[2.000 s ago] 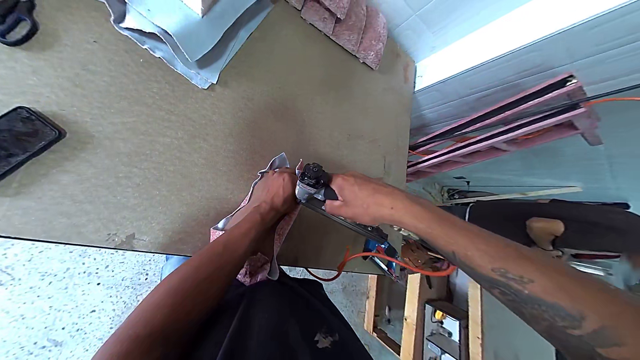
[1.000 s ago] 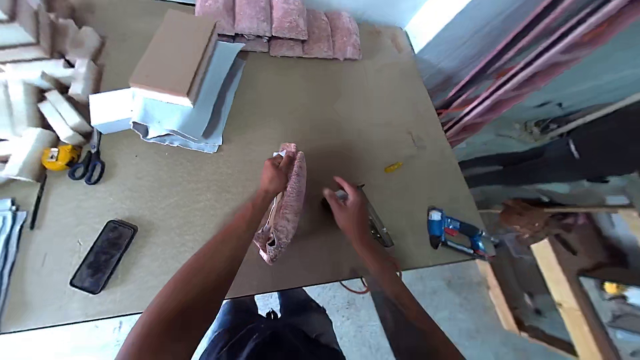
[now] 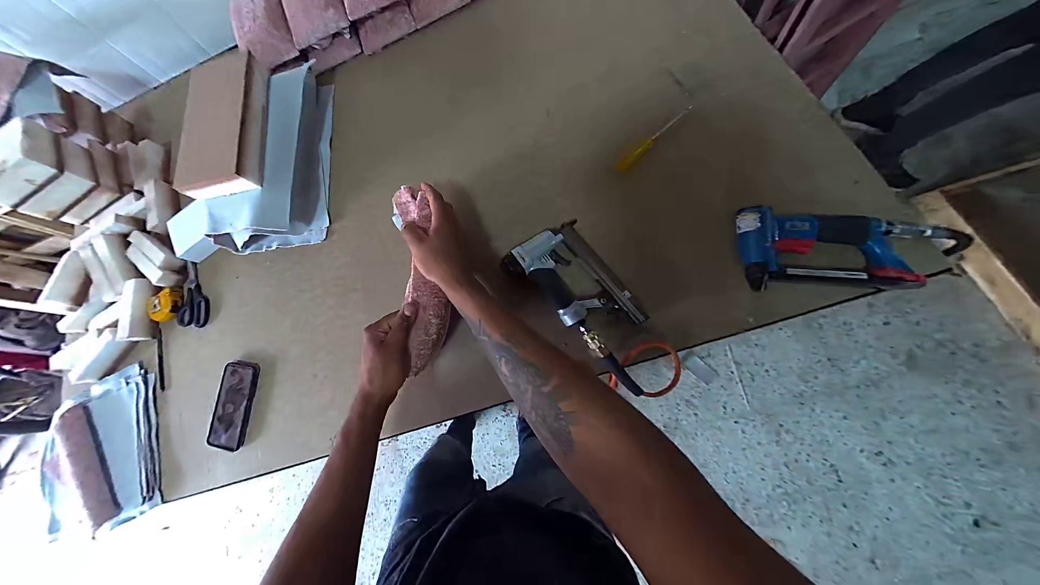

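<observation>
A narrow piece covered in pink fabric is held upright above the table between both hands. My left hand grips its lower part, thumb on the near face. Higher up, my right hand is closed round the piece close to its top end. The core under the fabric is hidden. Just right of my right forearm, a pneumatic stapler with a black grip lies on the table, its hose fitting toward the front edge.
A blue pneumatic stapler lies at the right corner, a yellow-handled tool behind. To the left are a phone, scissors, a yellow tape measure, foam blocks and grey fabric. Pink covered pieces line the back.
The black-gripped stapler, in my right hand two seconds ago, now lies on the table. My right hand has moved from beside it onto the pink piece. The view has shifted.
</observation>
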